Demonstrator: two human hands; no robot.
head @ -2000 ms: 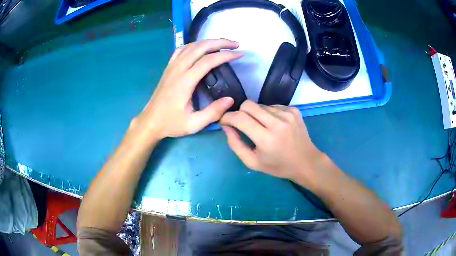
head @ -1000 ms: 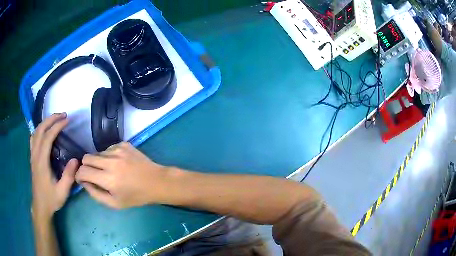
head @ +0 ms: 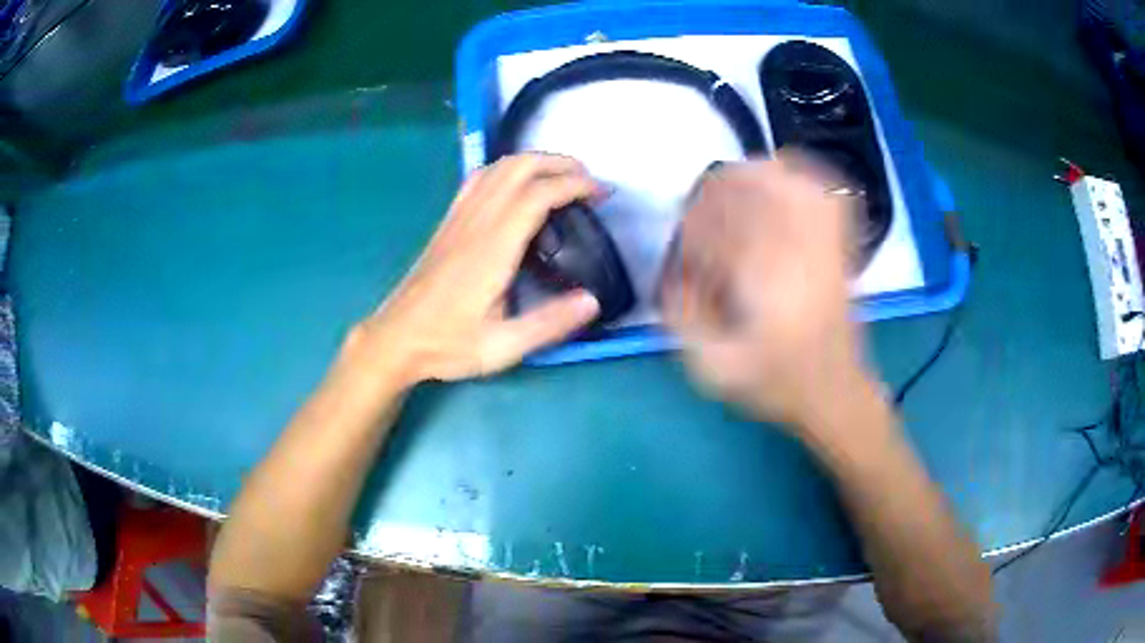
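Black headphones [head: 615,65] lie in a blue tray [head: 753,15] on a white liner, headband arch away from me. My left hand [head: 483,283] is around the left ear cup [head: 584,264], thumb on its near edge and fingers over its far side. My right hand [head: 772,283] is blurred, over the right ear cup and most of it is hidden; whether the hand holds anything cannot be told. A glossy black rounded piece [head: 810,107] with recesses lies at the tray's right, partly behind my right hand.
A thin black cable [head: 935,358] runs from the tray's right corner down behind my right forearm. A white box [head: 1110,264] with red clips and tangled leads is at the far right. Another blue tray [head: 232,53] with black parts is at the upper left. Red stools [head: 145,572] stand below the bench.
My right hand has left the left ear cup and moved right, over the right cup. The cable now shows at the tray's right corner. The view has swung back left from the equipment.
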